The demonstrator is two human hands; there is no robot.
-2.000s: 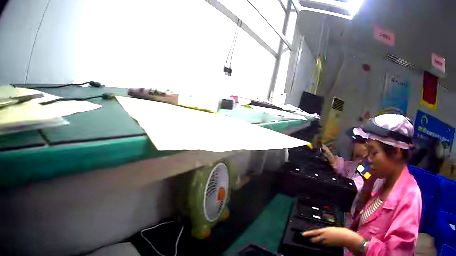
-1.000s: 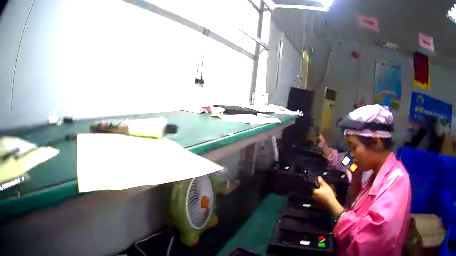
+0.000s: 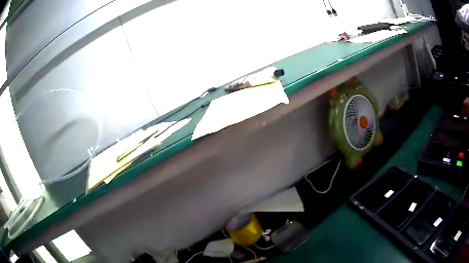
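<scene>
A black compartment tray (image 3: 391,226) lies on the green bench at the lower right, cut off by the frame's edge. Its pockets hold flat black handsets (image 3: 436,218), each with a small white label. Another black tray (image 3: 429,163) stands behind it at the right edge, with a red and a green light showing on a device (image 3: 459,158). A yellow tape roll (image 3: 245,229) sits near the wall at bottom centre. Neither of my hands is in the picture.
A green fan (image 3: 358,122) stands under the green-topped shelf (image 3: 313,64). White paper (image 3: 244,107) and yellowish sheets (image 3: 134,149) lie on the shelf. A white cable (image 3: 323,189), a small dark pad (image 3: 289,236) and a whitish block (image 3: 218,247) are by the wall. Part of a person's cap (image 3: 464,18) shows at top right.
The view has swung left and down. The fan now sits further right, the coworker is almost out of the picture, and the near tray, tape roll and more of the bench have come into view.
</scene>
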